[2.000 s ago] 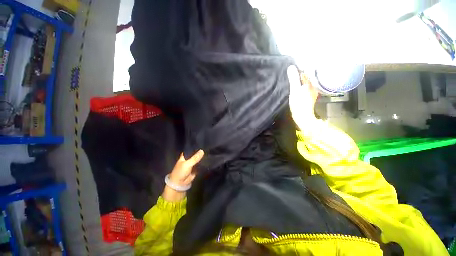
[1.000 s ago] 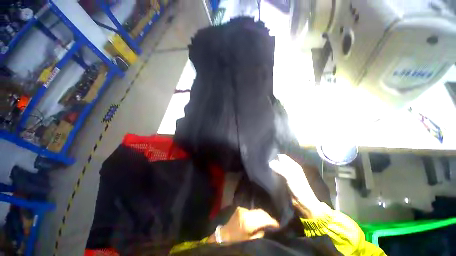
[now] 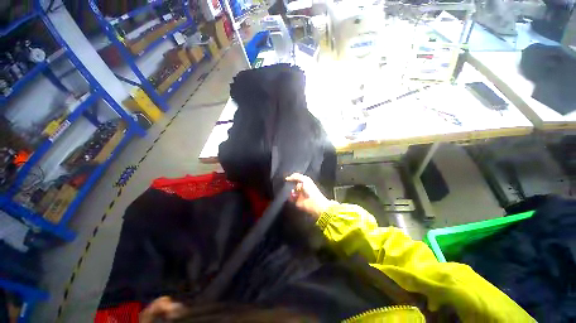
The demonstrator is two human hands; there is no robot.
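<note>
A black garment piece (image 3: pixel 249 243) is stretched as a narrow folded edge between my hands, over my lap. My right hand (image 3: pixel 306 194) grips its upper end near the table's front edge. My left hand (image 3: pixel 165 309) is at the bottom edge of the view, blurred and partly cut off, at the lower end of the cloth; its fingers cannot be made out. A long black stack of workpieces (image 3: pixel 271 120) lies over the table's left end, just beyond my right hand.
A red plastic crate (image 3: pixel 196 184) with black cloth over it stands at left. A green crate (image 3: pixel 483 234) with dark cloth is at right. The white machine table (image 3: pixel 436 126) holds a glare-washed sewing machine (image 3: pixel 360 41) and a flat black rectangle (image 3: pixel 486 95). Blue shelving (image 3: pixel 82 94) stands far left.
The view has tilted up, showing more table and shop. My right hand has moved up the cloth, my left down to the lower left. The cloth between them is now drawn into a taut strip.
</note>
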